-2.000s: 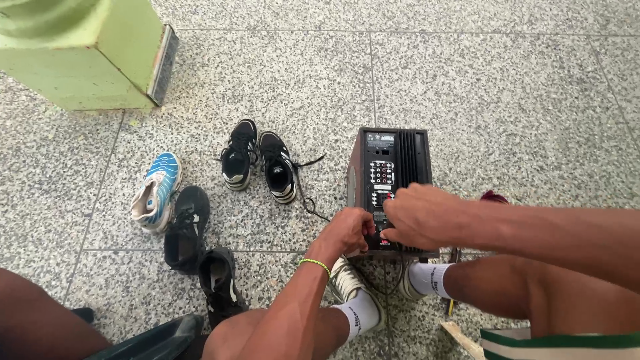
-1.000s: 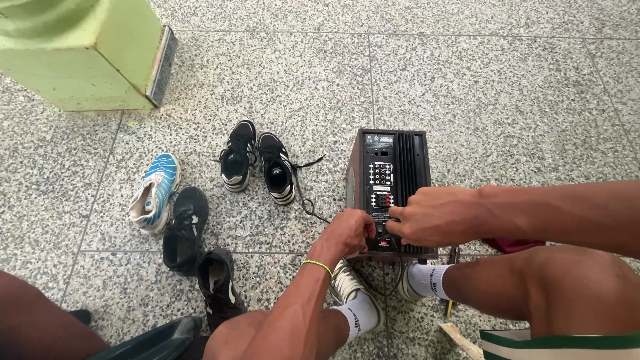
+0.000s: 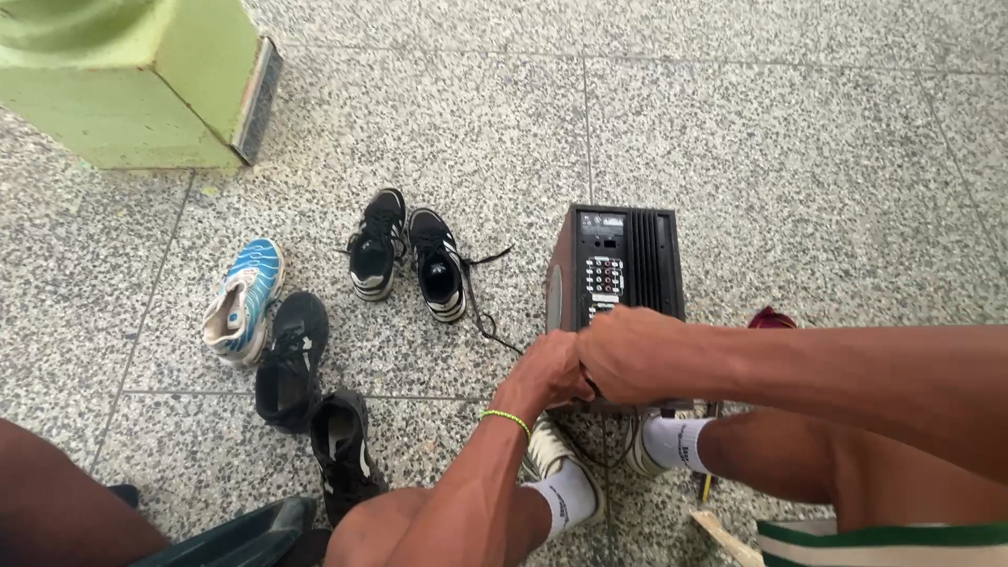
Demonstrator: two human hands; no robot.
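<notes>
A dark boxy speaker unit [image 3: 560, 260] with a black rear panel of jacks and cooling fins [image 3: 655, 260] stands on the floor between the feet. Both hands meet over the lower left of that panel. My left hand [image 3: 551, 366], with a yellow-green beaded bracelet [image 3: 508, 418] at its wrist, is at the panel's lower left edge. Against it, from the right, my right hand [image 3: 634, 350] has its fingers curled down. What the fingertips touch or hold is hidden. A thin black cable [image 3: 579, 449] loops below the unit.
Black shoes with white stripes [image 3: 376, 248], a blue and white sneaker [image 3: 250, 291] and two black shoes [image 3: 290, 366] lie left. A green column base [image 3: 118, 110] stands upper left. A dark red cloth-like item [image 3: 772, 318] and a yellow-black tool [image 3: 706, 487] lie right.
My right hand has moved left across the panel and now meets my left hand. A second ago the two were apart, with the lower jacks and panel in view between them.
</notes>
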